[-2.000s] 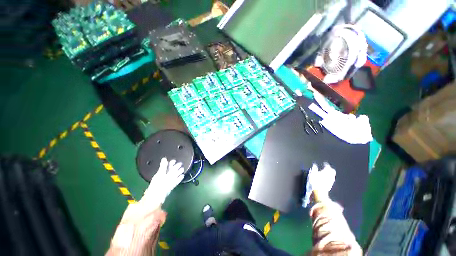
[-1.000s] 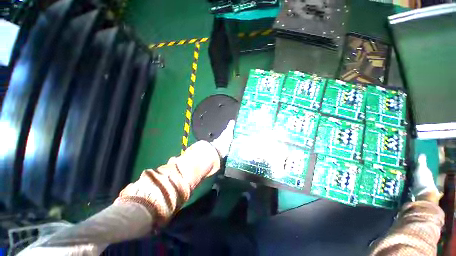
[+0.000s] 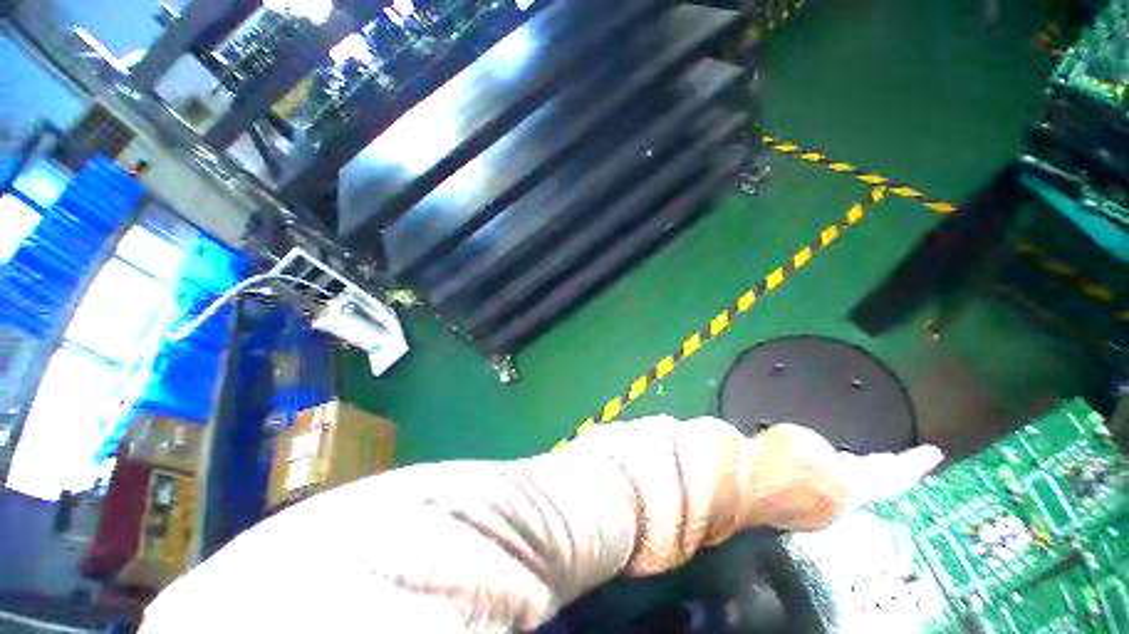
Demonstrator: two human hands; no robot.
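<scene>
Green circuit boards [image 3: 1021,520] lie in close rows at the lower right, cut off by the picture's edge. The glare-lit edge of the board tray [image 3: 854,576] shows at their left. My left hand [image 3: 894,476], in a white glove, is at the tray's near-left edge and appears to grip it; glare blurs the fingers. My left sleeve crosses the lower middle. My right hand is out of the picture.
A round black stool seat [image 3: 817,390] stands beside the tray. A black ribbed rack [image 3: 557,186] is at upper middle. Stacked boards [image 3: 1096,93] are at the far right. A carton [image 3: 332,452] and blue bins [image 3: 254,396] are at left. Yellow-black tape [image 3: 743,301] crosses the floor.
The view has swung left, so the rack and stool have shifted right and the tray to the lower-right corner. My right hand has left the picture. My left hand remains at the tray's edge.
</scene>
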